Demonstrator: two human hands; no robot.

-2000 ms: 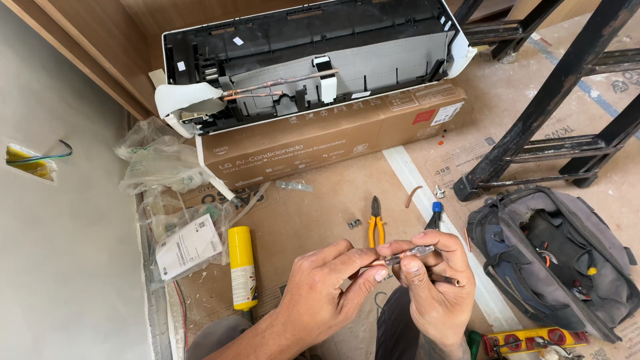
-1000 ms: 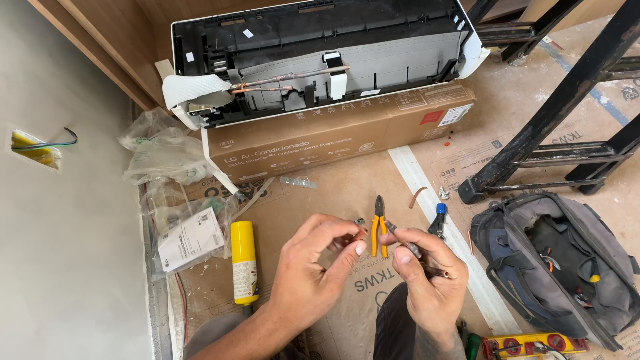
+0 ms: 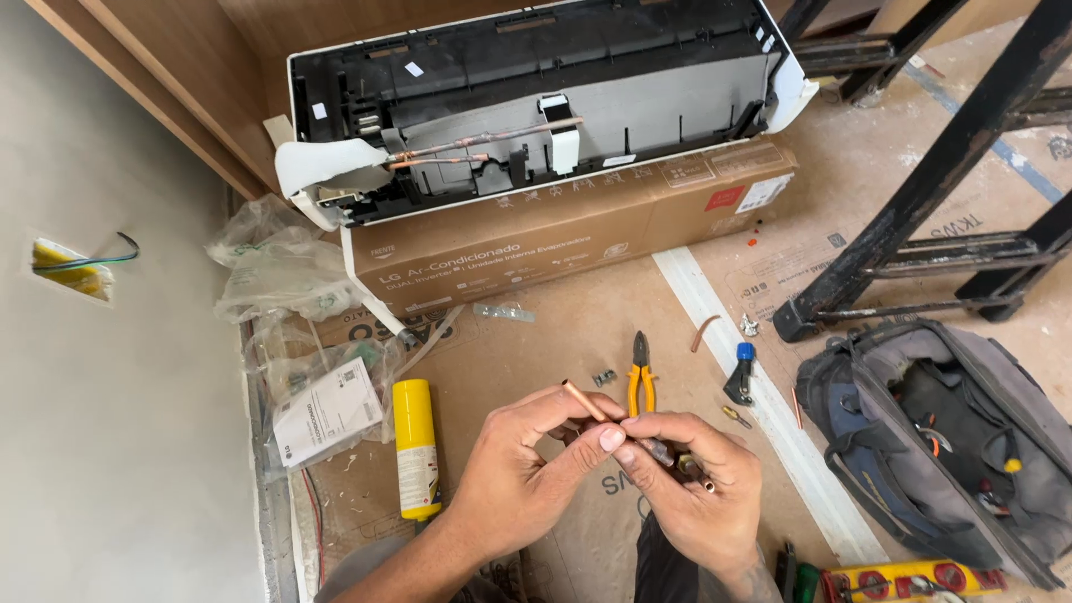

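Note:
My left hand (image 3: pixel 532 477) pinches a short copper tube (image 3: pixel 586 400) between thumb and fingers, its open end pointing up and left. Against it, my right hand (image 3: pixel 699 481) grips a dull, darker metal piece (image 3: pixel 656 450) with its thumb and forefinger; a brass-coloured fitting (image 3: pixel 688 466) and another thin copper tube end (image 3: pixel 708 486) show among the fingers of that hand. The fingertips of both hands nearly meet, so the joint between the parts is hidden. Just beyond the hands, combination pliers with orange handles (image 3: pixel 641 381) lie on the floor covering.
An air conditioner indoor unit (image 3: pixel 670 92) with copper pipes rests on its cardboard box (image 3: pixel 502 251). A yellow gas cylinder (image 3: pixel 416 452) is at left. To the right are a tube cutter (image 3: pixel 742 377), a dark ladder (image 3: pixel 913 184), an open tool bag (image 3: pixel 863 402) and a yellow level (image 3: pixel 904 578).
My hands were apart one second ago and are now together. The copper tube in my left hand now shows clearly, angled up and left.

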